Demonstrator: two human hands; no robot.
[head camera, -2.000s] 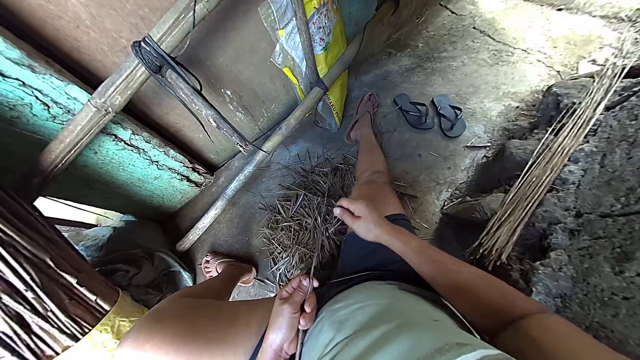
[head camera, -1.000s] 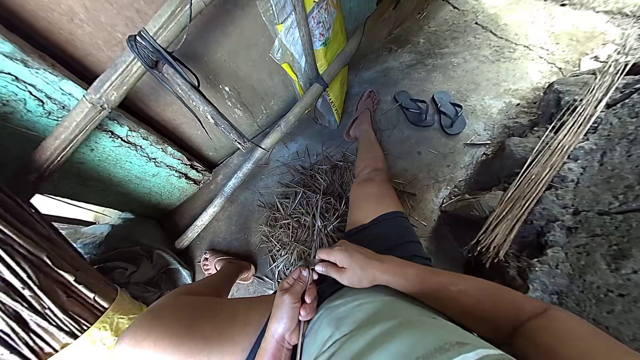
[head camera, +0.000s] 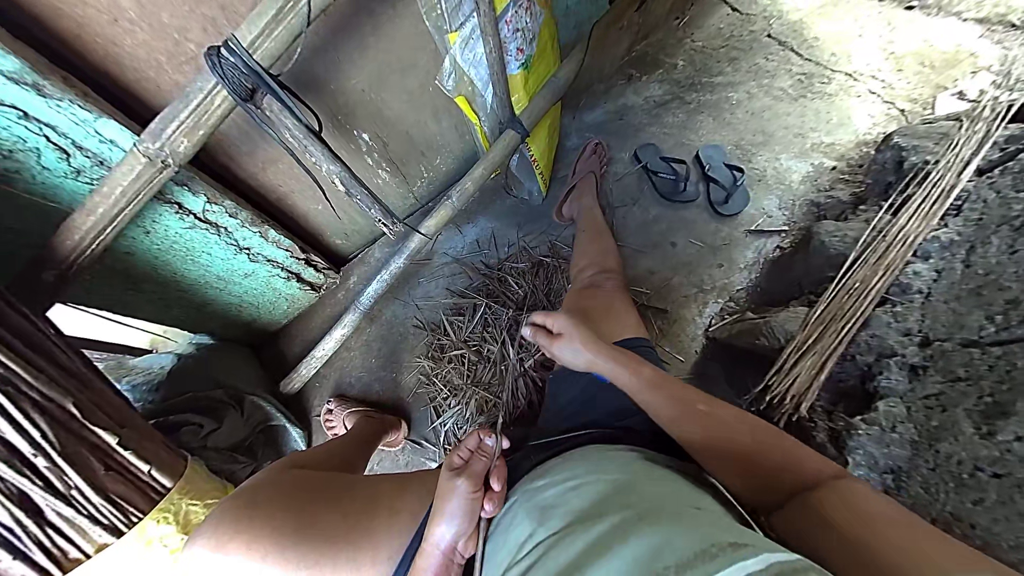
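My left hand (head camera: 472, 488) is closed around a thin brown stalk (head camera: 482, 532) at the bottom centre, with its thumb along the stalk. Above and to the right, my right hand (head camera: 566, 339) is held over my thigh with its fingers curled; whether a thin strip lies between thumb and finger cannot be made out. Beneath both hands, a pile of dry brown scraps (head camera: 480, 344) covers the floor between my legs. A bundle of long thin sticks (head camera: 872, 272) leans on the rough stone at the right. More dark stalks (head camera: 64, 472) stand in a yellow wrapping at the lower left.
A bamboo pole (head camera: 400, 256) slants across the floor by the wall. Black flip-flops (head camera: 694, 178) lie beyond my outstretched foot. A yellow and white sack (head camera: 532, 80) hangs at the top. Dark cloth or sacking (head camera: 220, 424) lies at the left, and rough stone (head camera: 952, 320) borders the right.
My right hand came down to my left hand and has since moved up and away from it, over the scraps and my thigh. My left hand has kept its hold on the stalk.
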